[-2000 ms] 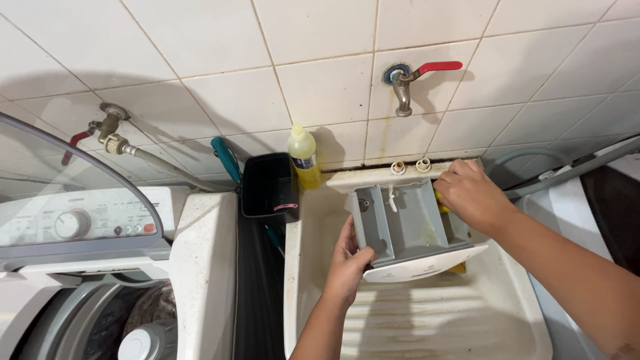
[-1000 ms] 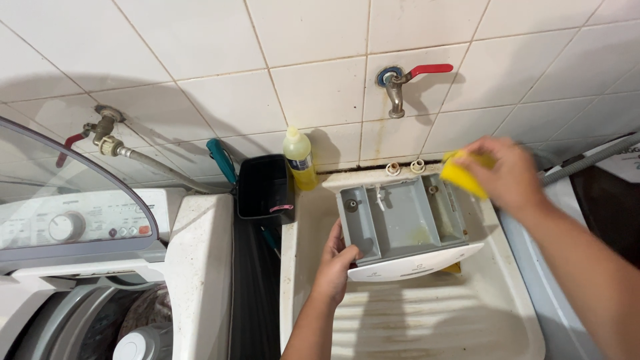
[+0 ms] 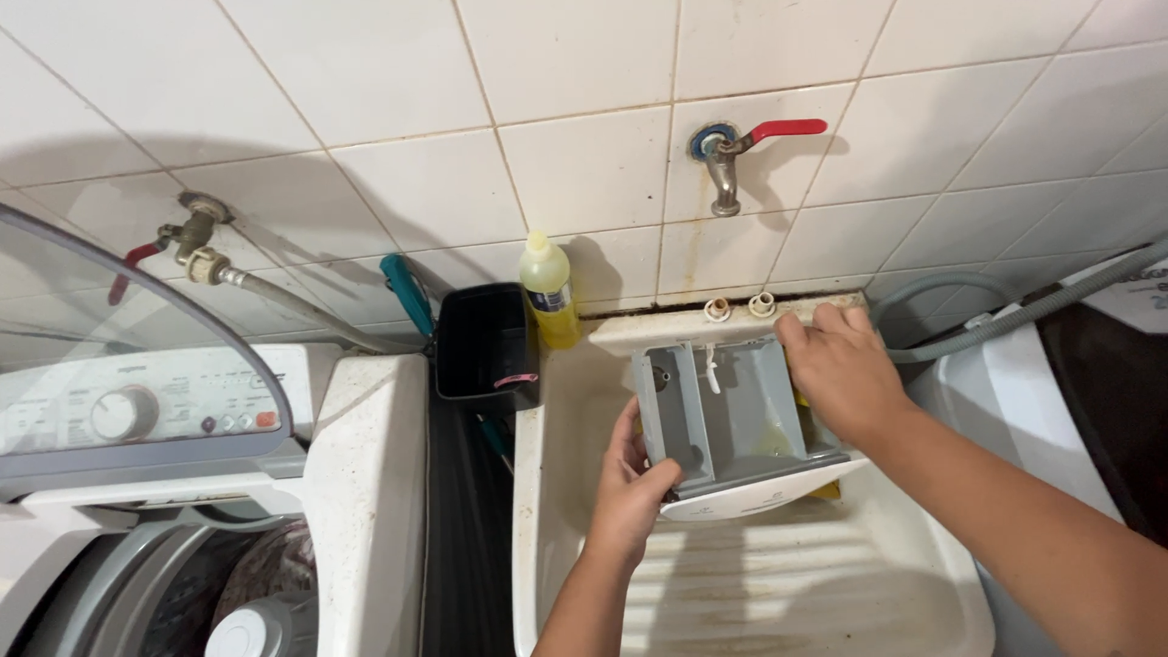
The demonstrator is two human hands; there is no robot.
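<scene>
My left hand (image 3: 634, 484) grips the left end of a grey plastic detergent drawer (image 3: 741, 411) with a white front, holding it tilted over a white laundry sink (image 3: 940, 547). The drawer has several compartments and a small white piece near its back edge. My right hand (image 3: 844, 370) is over the right compartment, pressing a yellow cloth or sponge (image 3: 803, 401) that is mostly hidden under the fingers. Another bit of yellow (image 3: 826, 491) shows below the drawer's front. Some yellowish liquid lies in the middle compartment.
A bottle of yellow liquid (image 3: 552, 297) and a black plastic bin (image 3: 488, 347) stand at the sink's back left corner. A tap with a red lever (image 3: 724, 169) juts from the tiled wall. An open washing machine (image 3: 365, 493) is at left; a grey hose (image 3: 1049, 306) runs at right.
My right hand, raised off the drawer's right side with the yellow cloth or sponge one second ago, has come back down into the right compartment. My left hand still holds the drawer.
</scene>
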